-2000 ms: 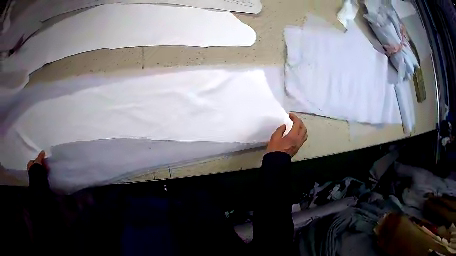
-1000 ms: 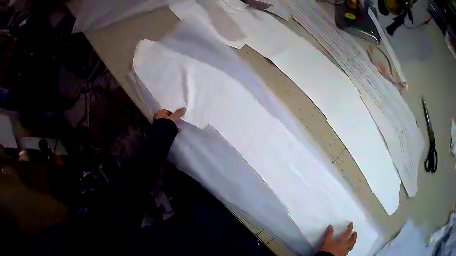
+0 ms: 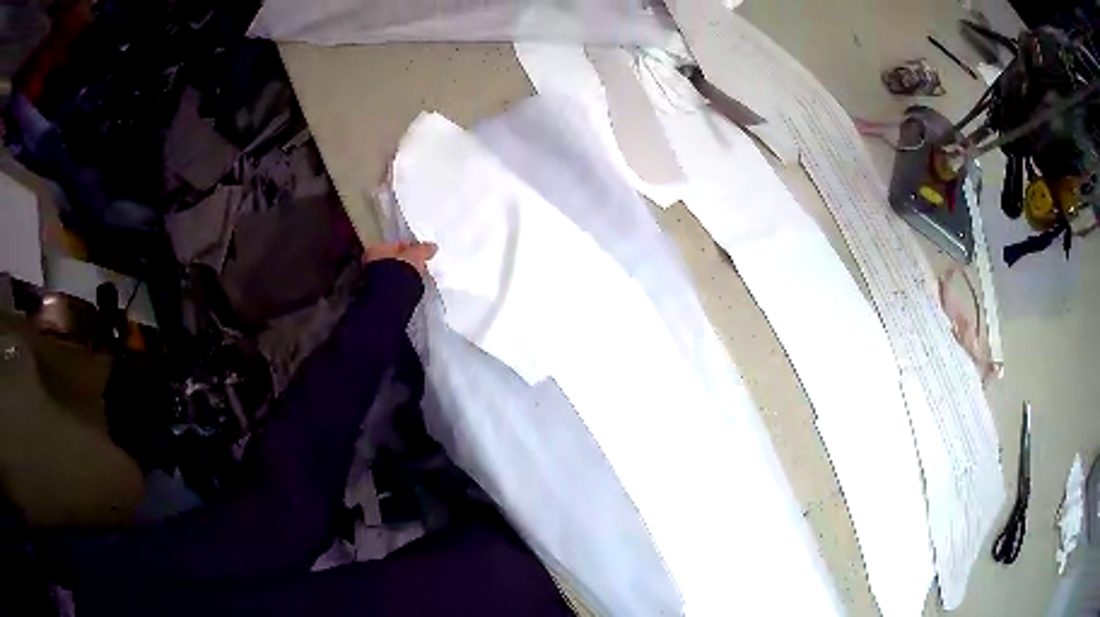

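The long white curved piece (image 3: 579, 362) lies over sheer bluish-white sheets (image 3: 531, 446), which show along both of its sides. A fold runs across it near its rounded far end. My left hand (image 3: 404, 254) is at the piece's left edge, close to the table edge, with fingertips on or at the material; whether they pinch it I cannot tell. My right hand is out of the picture.
A second white curved piece (image 3: 820, 325) and a lined paper pattern (image 3: 893, 265) lie beyond. Black-handled shears (image 3: 1016, 506) lie at the right. A grey-based device with yellow parts (image 3: 935, 187) and pinkish cord (image 3: 959, 307) are at the back. Dark cloth (image 3: 241, 229) lies below the table's left edge.
The view has turned further left. My left hand has moved up along the piece's edge towards its rounded end. My right hand, flat on the piece a second ago, has left the picture.
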